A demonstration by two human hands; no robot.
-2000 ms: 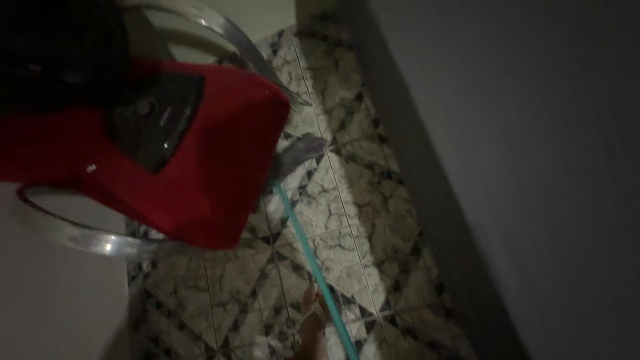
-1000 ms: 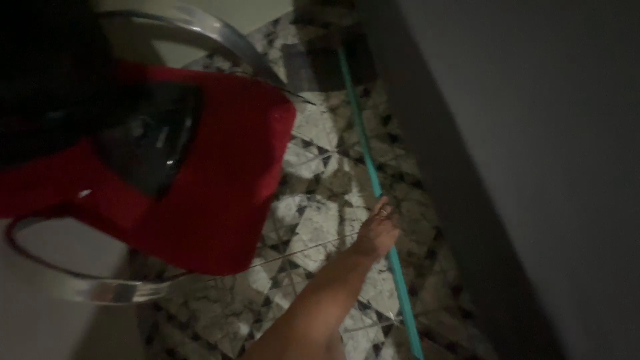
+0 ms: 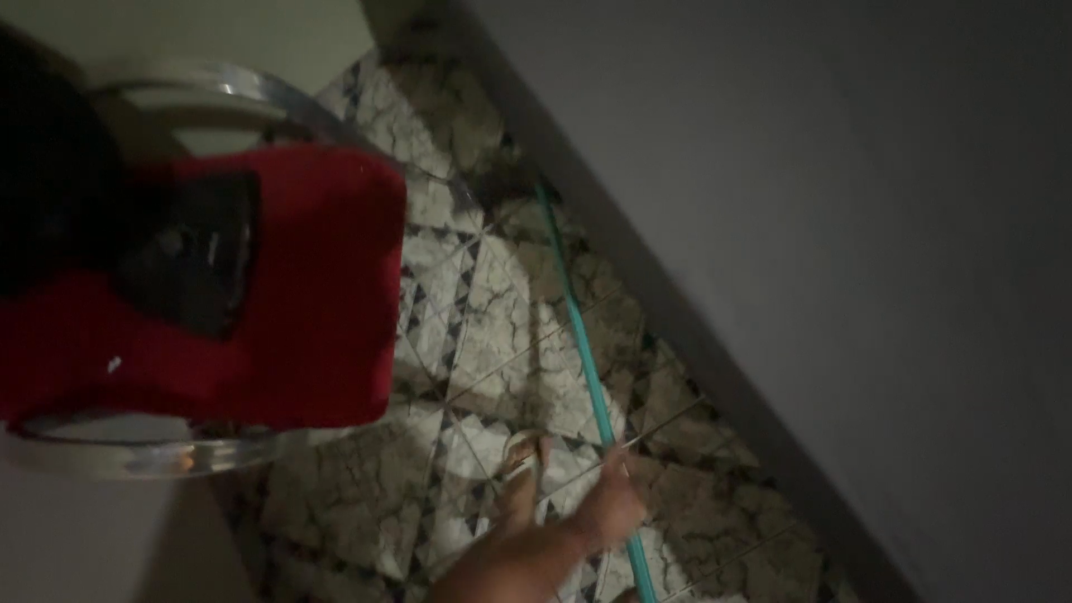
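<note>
My left hand (image 3: 615,502) is closed around a thin teal pole (image 3: 586,352), below the middle of the view. The pole slants from the bottom edge up and away over the floor. Its far end meets a dark, blurred head (image 3: 502,174) on the tiles, near the base of the grey wall; whether it is a broom or a mop cannot be told. My right hand is not clearly seen; a small skin-toned patch by the pole at the bottom edge is too cut off to identify.
A red seat (image 3: 327,285) with curved metal armrests (image 3: 193,458) and a dark object on it stands at the left. A grey wall (image 3: 796,251) runs along the right. A foot in a sandal (image 3: 523,469) rests on the patterned tile floor (image 3: 494,335).
The pole's far end was beside the red seat two seconds ago, then swung away towards the wall side. My left hand and forearm have come into view on the pole. The view has shifted.
</note>
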